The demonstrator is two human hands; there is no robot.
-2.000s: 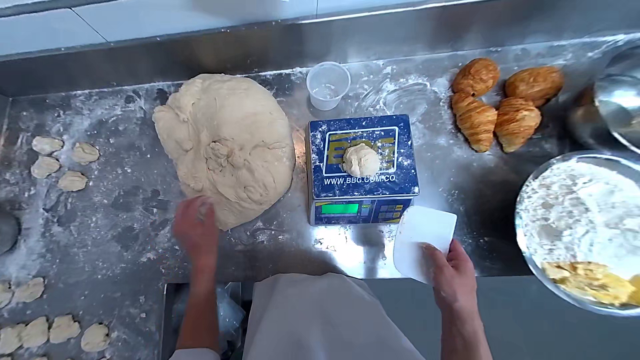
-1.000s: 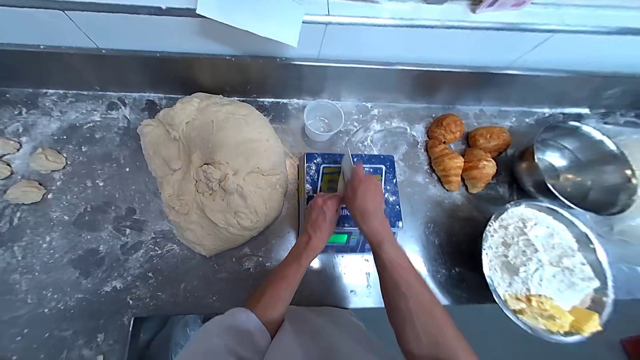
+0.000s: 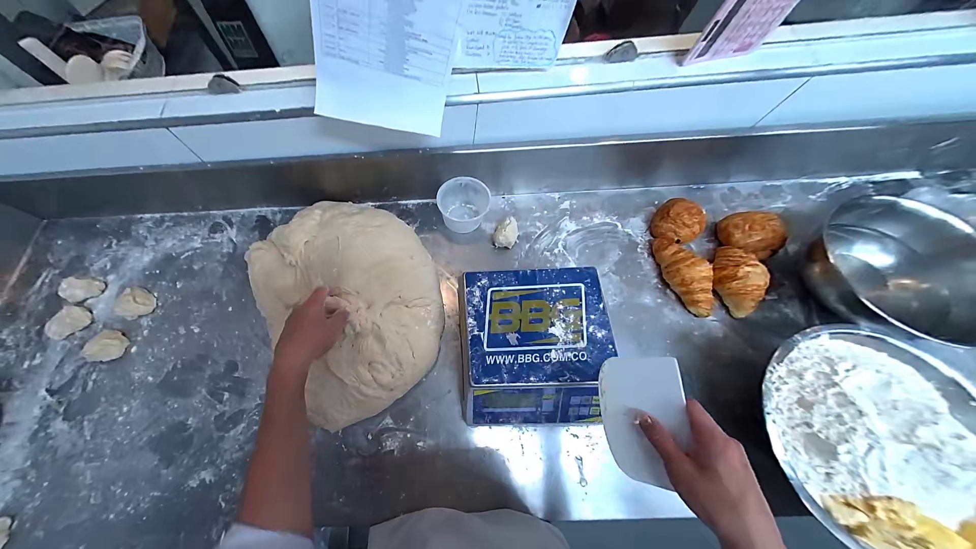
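Observation:
My left hand (image 3: 311, 326) rests on top of the large dough mass (image 3: 381, 267), with curled fingertips pinching its surface. My right hand (image 3: 713, 457) holds a white dough scraper (image 3: 644, 419) by its lower right side, close to the front right corner of the blue digital scale (image 3: 537, 328). Flour smudges mark the scale's top, which holds no dough. Behind it, a small lump of dough (image 3: 505, 232) lies beside a clear plastic cup (image 3: 463, 204). Several small dough pieces (image 3: 105, 345) lie on the floured steel counter at the left.
Croissants (image 3: 682, 276) and round browned pastries (image 3: 751, 233) sit at the back right. Farther right are an empty steel bowl (image 3: 900, 267) and a bowl of flour and yellow butter-like pieces (image 3: 789, 457). Papers (image 3: 381, 69) hang over the back ledge.
Both hands have left the scale, the left for the dough mass and the right for the front right. The dough lump seen on the scale earliest is gone from it. The view has tilted up.

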